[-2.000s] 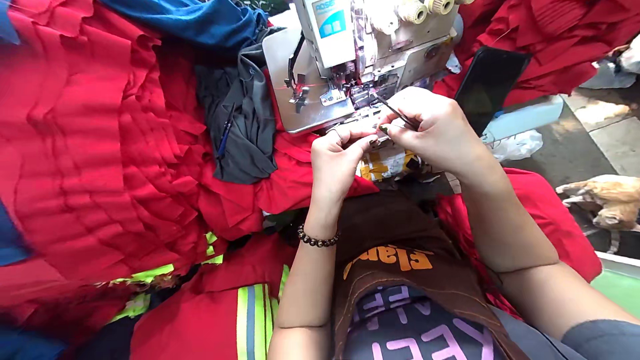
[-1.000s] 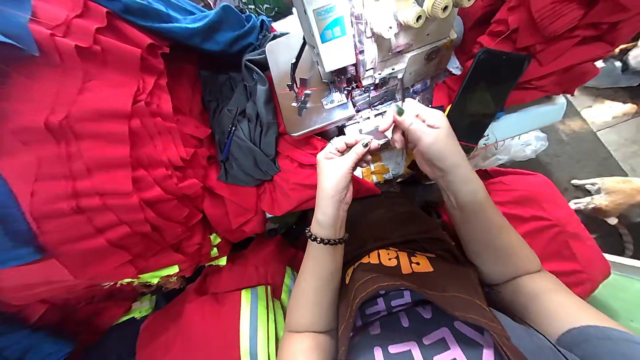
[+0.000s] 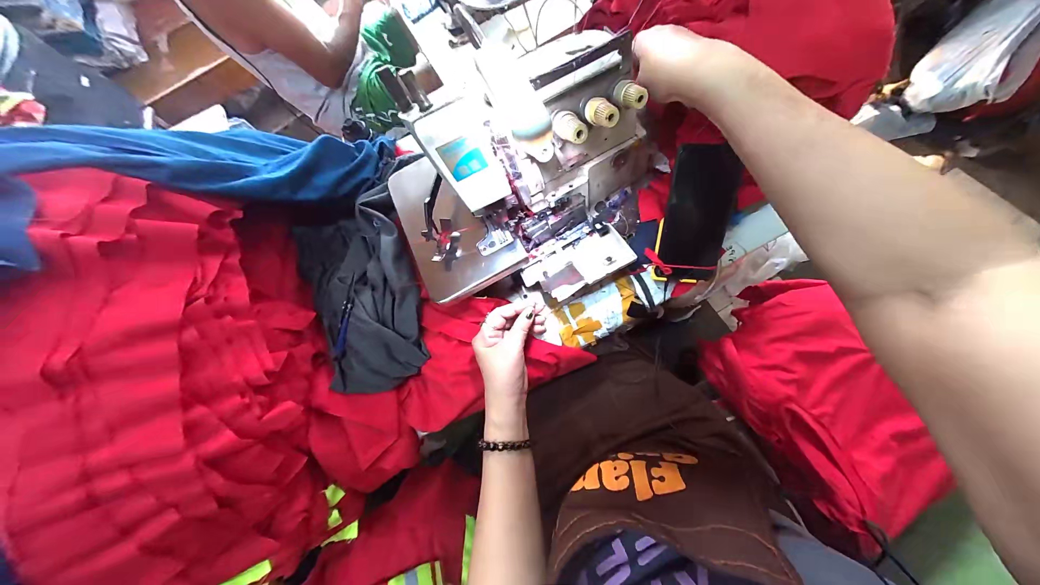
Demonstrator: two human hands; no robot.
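My left hand (image 3: pixel 510 329), a beaded bracelet on its wrist, is held in front of the overlock sewing machine (image 3: pixel 569 175), thumb and fingertips pinched together; whether something thin is between them cannot be made out. My right hand (image 3: pixel 670 65) reaches past the machine's tension dials (image 3: pixel 601 112) to its upper right side, with its fingers mostly hidden. Below the needle area, the machine's front cover (image 3: pixel 581 264) is swung out. Red thread lies over a black smartphone (image 3: pixel 699 207) at the right of the machine.
Stacked red fabric pieces (image 3: pixel 106 366) fill the left, beside dark grey cloth (image 3: pixel 366 301) and blue cloth (image 3: pixel 244 162). More red fabric (image 3: pixel 829 398) lies at the right. Another person's arm (image 3: pixel 276 36) shows behind the machine at the upper left.
My right hand has left the spot beside my left hand and moved up to the machine's far right side. The view has shifted, and another person now shows at the top.
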